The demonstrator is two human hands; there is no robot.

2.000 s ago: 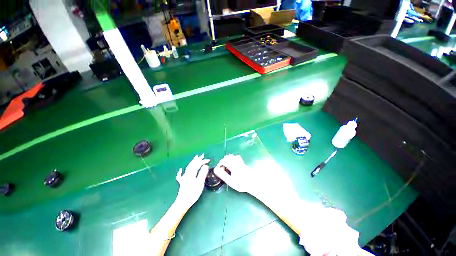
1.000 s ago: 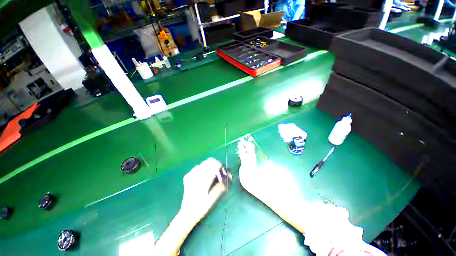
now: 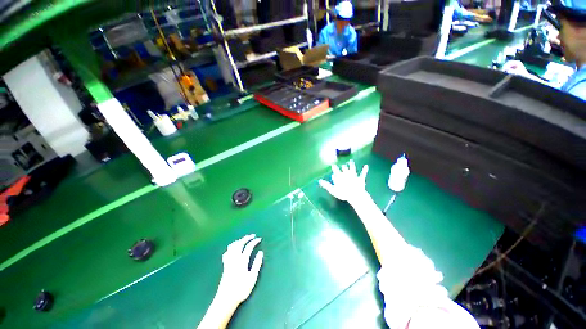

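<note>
My left hand (image 3: 240,268) is over the green surface near the middle, fingers slightly curled and apart, with nothing visible in it. My right hand (image 3: 346,182) is farther forward and right, palm down with fingers spread; what lies under it is hidden. A round black unit (image 3: 241,197) lies between and beyond my hands, touching neither. Another round black unit (image 3: 344,152) lies just beyond my right fingertips. More black units lie at left, one larger-looking (image 3: 141,249) and one near the lower left edge (image 3: 43,301).
A white squeeze bottle (image 3: 398,174) stands right of my right hand, a dark pen-like tool (image 3: 390,204) beside it. Stacked black foam trays (image 3: 443,138) fill the right. A red-edged parts tray (image 3: 292,103), white post (image 3: 133,138) and small timer (image 3: 180,164) are beyond. Two people in blue are farther back.
The view has turned right. The unit from between my hands now appears on the green surface beyond them. My left hand has let go; my right hand has reached forward and right, where the wipe was visible.
</note>
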